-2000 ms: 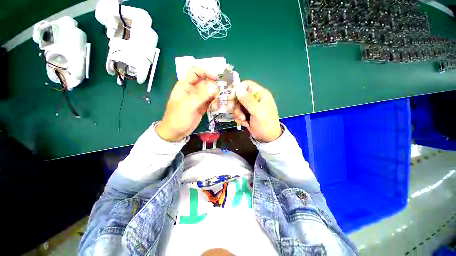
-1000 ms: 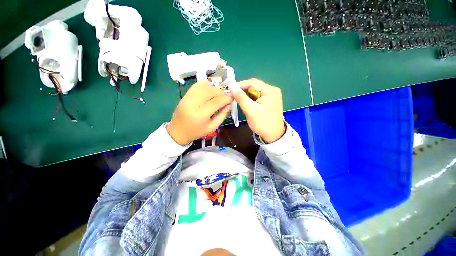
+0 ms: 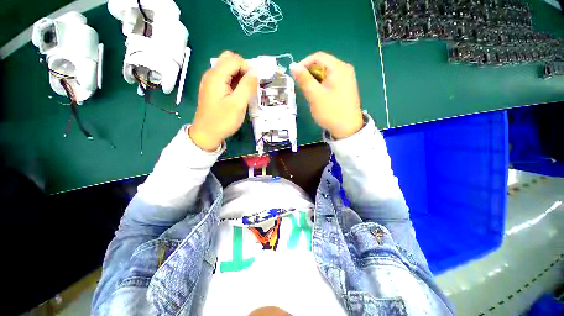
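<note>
A white camera housing [image 3: 274, 114] lies at the bench's front edge, its open cavity facing up with small parts inside. My left hand [image 3: 224, 99] is at the housing's upper left, fingers pinched at its white top part; what the fingertips hold is hidden. My right hand [image 3: 329, 92] is up and right of the housing. Its thumb and finger pinch a thin white cord [image 3: 286, 57] that loops towards the housing's top. A small yellow-brown item [image 3: 318, 71] shows within the right hand's fingers; it is too blurred to name.
Two white camera housings [image 3: 80, 55] with dark wires stand at the left. Tangled white cords [image 3: 256, 13] lie at the far side. Rows of dark modules [image 3: 457, 31] lie at the right. A red fixture [image 3: 257, 162] is at the bench edge. A blue bin [image 3: 457, 191] is below right.
My hands have moved apart and away from the body, up to the housing's top. The housing's cavity is now uncovered. A thin white cord now shows at my right fingertips.
</note>
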